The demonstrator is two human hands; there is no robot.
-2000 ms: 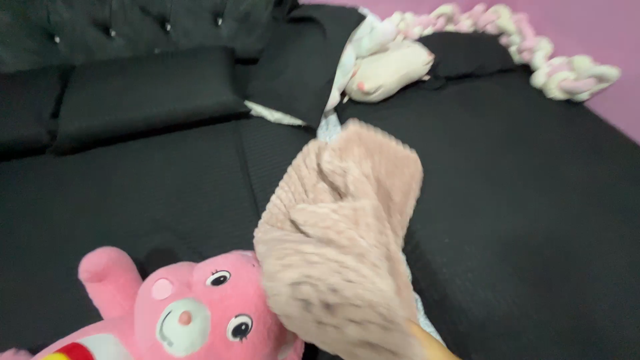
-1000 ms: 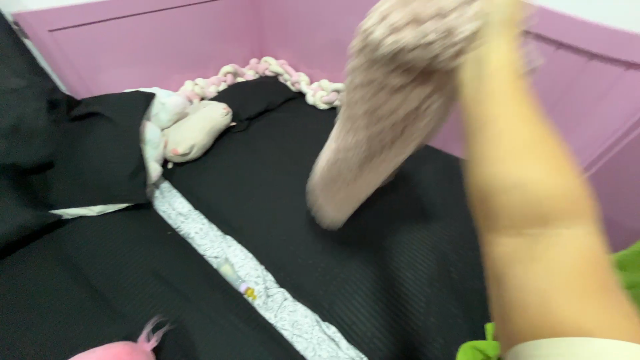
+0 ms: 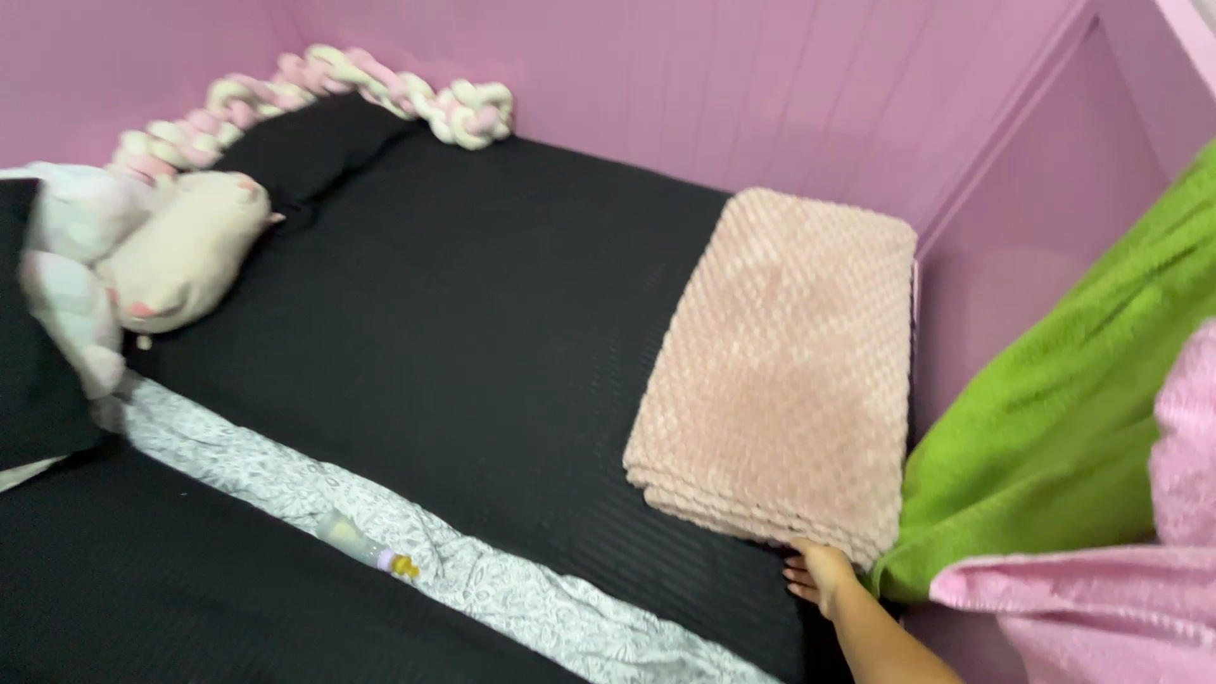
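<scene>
A folded pink textured blanket (image 3: pixel 779 370) lies flat on the black bedding (image 3: pixel 503 294), close to the pink panelled wall. My right hand (image 3: pixel 819 575) is at the blanket's near edge, its thumb against the folded layers and its other fingers a little below them; whether it grips the fabric cannot be told. My left hand is out of view. Green (image 3: pixel 1054 408) and pink (image 3: pixel 1121 608) fabrics hang just right of the blanket and my hand.
A patterned light cloth strip (image 3: pixel 456 560) crosses the bed, with a baby bottle (image 3: pixel 366 546) on it. At the left are a cream plush toy (image 3: pixel 195 252), a black pillow (image 3: pixel 318 142) and a black-covered item (image 3: pixel 43 351). A braided bumper (image 3: pixel 332 71) runs along the wall.
The blanket, held up in the air in both earlier frames, now lies on the bed at the right. My right hand has come down to its near edge. The view has turned right.
</scene>
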